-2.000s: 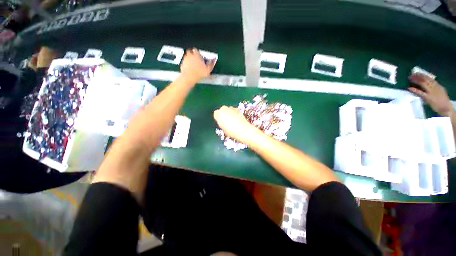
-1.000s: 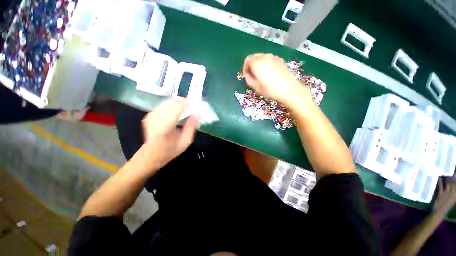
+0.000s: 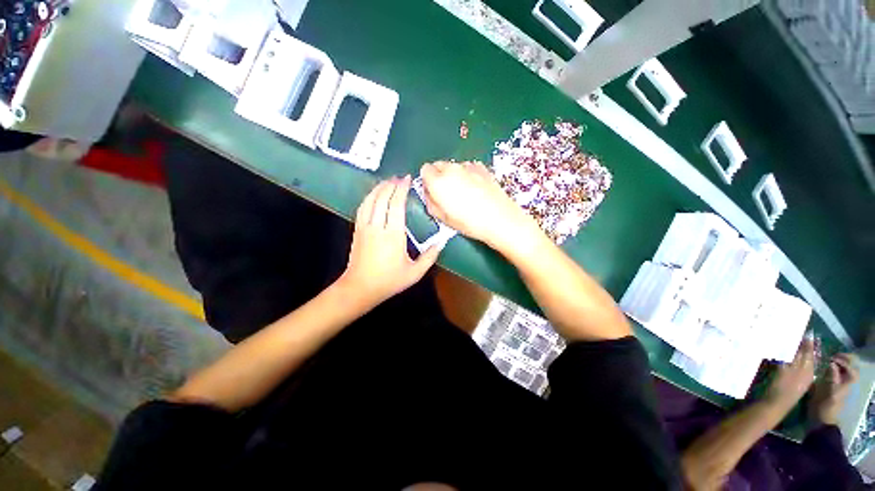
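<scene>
A white plastic housing point(image 3: 429, 237) with a window is held over the front edge of the green bench. My left hand point(image 3: 387, 240) grips it from the left, fingers along its upper side and thumb below. My right hand point(image 3: 467, 198) is closed, with its fingertips at the housing's upper edge; whether it holds a small part is hidden. A loose pile of copper and silver pieces point(image 3: 552, 177) lies just right of my right hand. One small copper piece point(image 3: 464, 128) lies apart, left of the pile.
White housings point(image 3: 361, 122) stand in a row at left, beside the white parts bin point(image 3: 91, 72). Stacked housings point(image 3: 715, 288) are at right, near another person's hands point(image 3: 796, 379). A pale post point(image 3: 652, 43) slants over the rail. The belt carries spaced housings point(image 3: 723, 152). A carton of housings point(image 3: 518, 343) is below.
My left hand has moved from the belt to the bench's front edge with a housing. My right hand has moved off the pile to that housing. The view has turned.
</scene>
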